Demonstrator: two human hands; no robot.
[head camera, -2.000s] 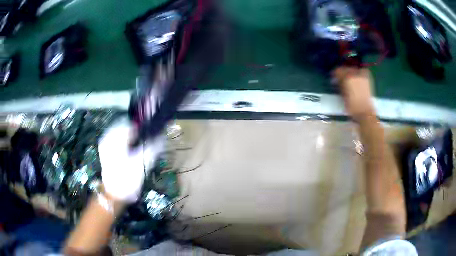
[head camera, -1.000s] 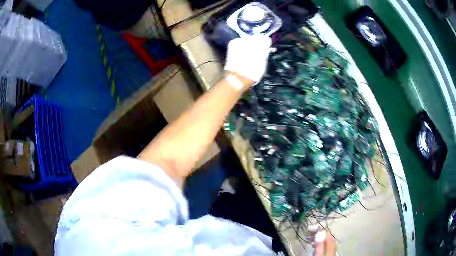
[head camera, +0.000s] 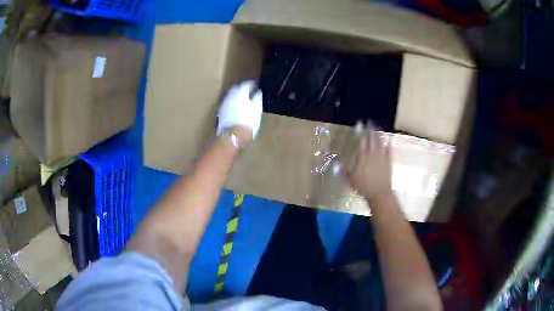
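Observation:
A large open cardboard carton (head camera: 279, 152) stands in front of me with its flaps folded out. Black housings (head camera: 328, 85) lie inside it, dark and blurred, with a few thin light lines on them. My left hand (head camera: 240, 110), in a white glove, is at the carton's left inner corner; its fingers are blurred and I cannot tell if they hold anything. My right hand (head camera: 369, 163), bare with white finger cots, is spread over the near flap, fingertips at the opening's edge, with nothing seen in it.
A closed carton (head camera: 79, 91) stands at the left. Blue crates (head camera: 114, 200) are below it and at the top left. The blue floor (head camera: 203, 237) has a yellow-black strip. Red objects lie at the right. Part of the green board pile (head camera: 528, 291) shows at the bottom right.
The view has turned from the bench to the carton. My left hand has left the speaker housing on the bench and is now at the carton. My right hand has moved from the board pile to the flap.

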